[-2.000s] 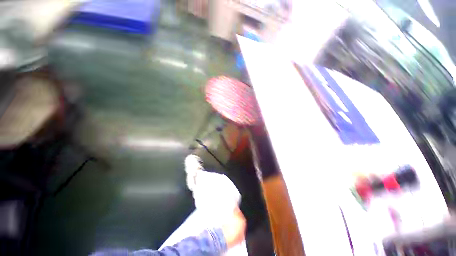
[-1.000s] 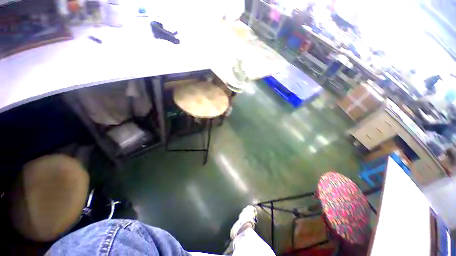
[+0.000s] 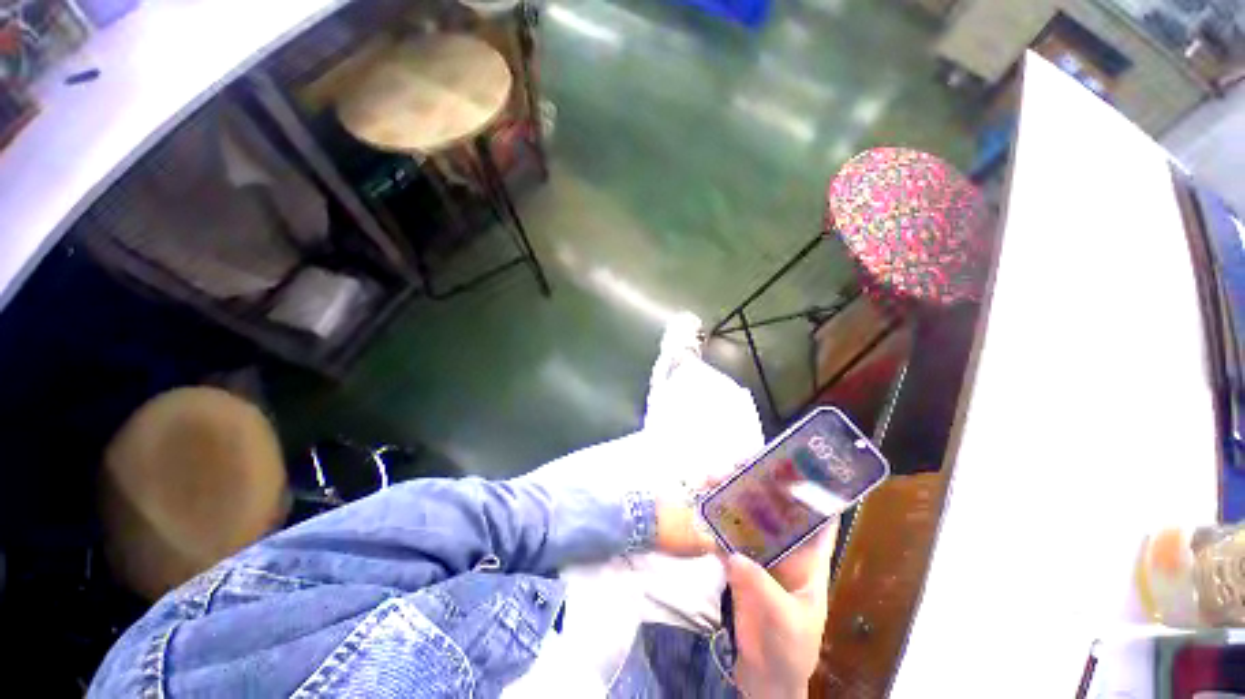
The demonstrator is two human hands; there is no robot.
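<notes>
A smartphone (image 3: 795, 486) with a lit screen and pale edge is tilted over the lap, right of the middle of the head view. My right hand (image 3: 778, 615) holds it from below, with the thumb at its lower edge. My left hand (image 3: 683, 524) comes from a denim sleeve (image 3: 451, 533) and reaches the phone's left end; its fingers are mostly hidden behind the phone, so its hold cannot be told. White trousers (image 3: 703, 410) and a white shoe (image 3: 683, 332) show beyond.
A white table (image 3: 1079, 341) stands at right, with a jar-like item (image 3: 1208, 576) on it. A patterned stool (image 3: 908, 223) is ahead. Round tan stools stand at far left (image 3: 195, 489) and upper left (image 3: 426, 92). Another white worktop (image 3: 164, 103) is at upper left.
The smartphone and my right hand have come into view over the lap. My left hand now shows at the phone. The view has tilted down, so the stools sit higher.
</notes>
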